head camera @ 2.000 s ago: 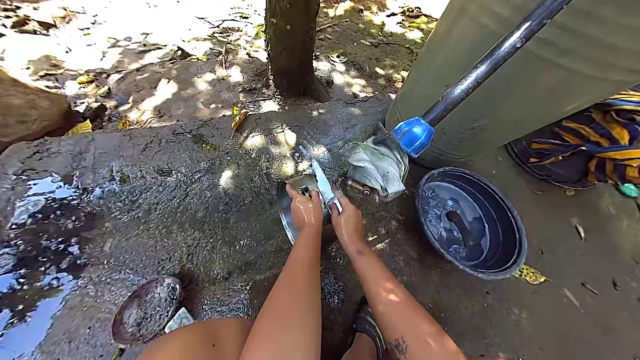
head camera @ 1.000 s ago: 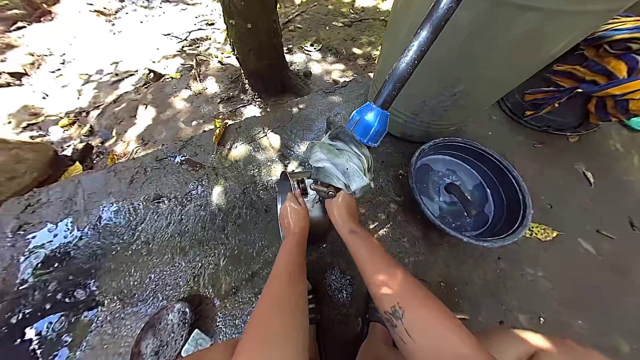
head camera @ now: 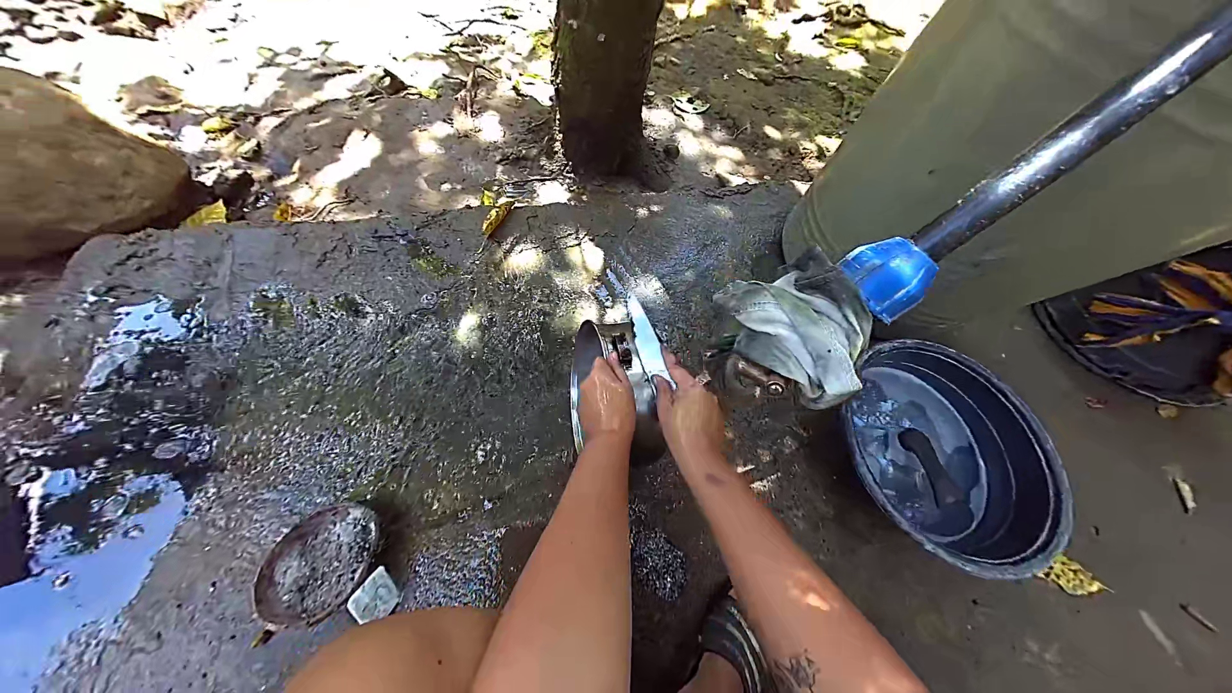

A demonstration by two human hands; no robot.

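My left hand [head camera: 607, 399] grips a round metal pan [head camera: 585, 371] by its near side, close to a dark fitting on it that may be a handle bracket. My right hand [head camera: 691, 409] is closed around the lower end of a pale, pointed blade-like piece [head camera: 643, 332], perhaps a knife, which points forward beside the pan. Both hands are close together above the wet slab. To their right, a bunched grey-green cloth [head camera: 804, 332] lies by a tap-like metal fitting [head camera: 760, 377], under the blue end [head camera: 887, 277] of a dark pipe.
A black basin [head camera: 1049, 481] of water with a dark object in it stands at right. Behind it rises a large greenish container [head camera: 962, 144]. A shallow dish [head camera: 318, 568] of grey matter and a pale block [head camera: 374, 595] lie lower left. A tree trunk [head camera: 604, 87] stands ahead.
The pale blade, seen two seconds ago but not clearly one second ago, shows again in my right hand. The pan remains in my left hand. The view has shifted.
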